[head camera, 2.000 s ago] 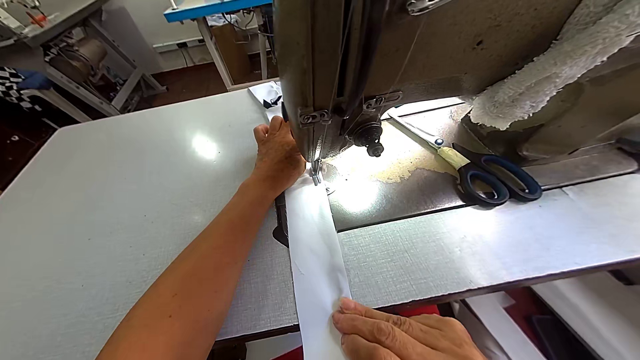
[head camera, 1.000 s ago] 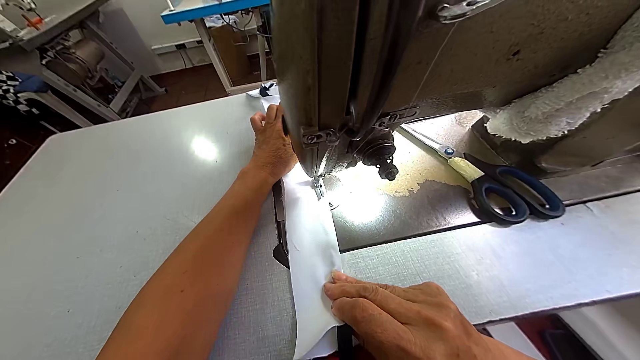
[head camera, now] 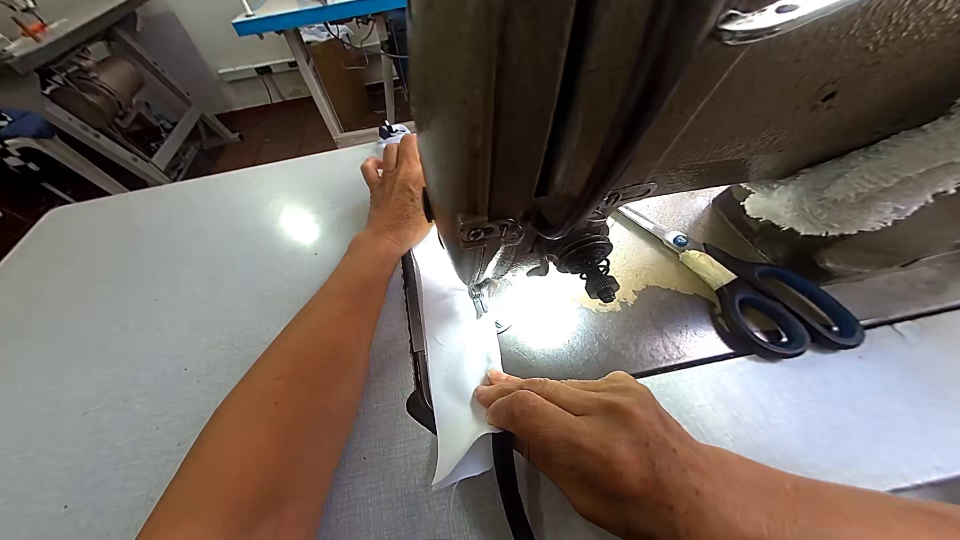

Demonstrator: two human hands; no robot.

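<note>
A white fabric strip runs under the presser foot of a sewing machine. Behind the needle area, my left hand rests on the strip's far part, its fingertips partly hidden by the machine head. My right hand pinches the strip's right edge near its loose front end, thumb and fingers together. From under that hand a black band hangs down toward the lower edge of the view. Whether the band lies inside the fabric is hidden.
Scissors with dark blue handles lie on the machine bed to the right. A white fleecy cloth hangs at the machine arm. The pale tabletop extends left. Another table with a blue edge stands behind.
The fabric has moved away from me under the machine, and its front end now shows. My right hand has come nearer the presser foot. The black band has come into view.
</note>
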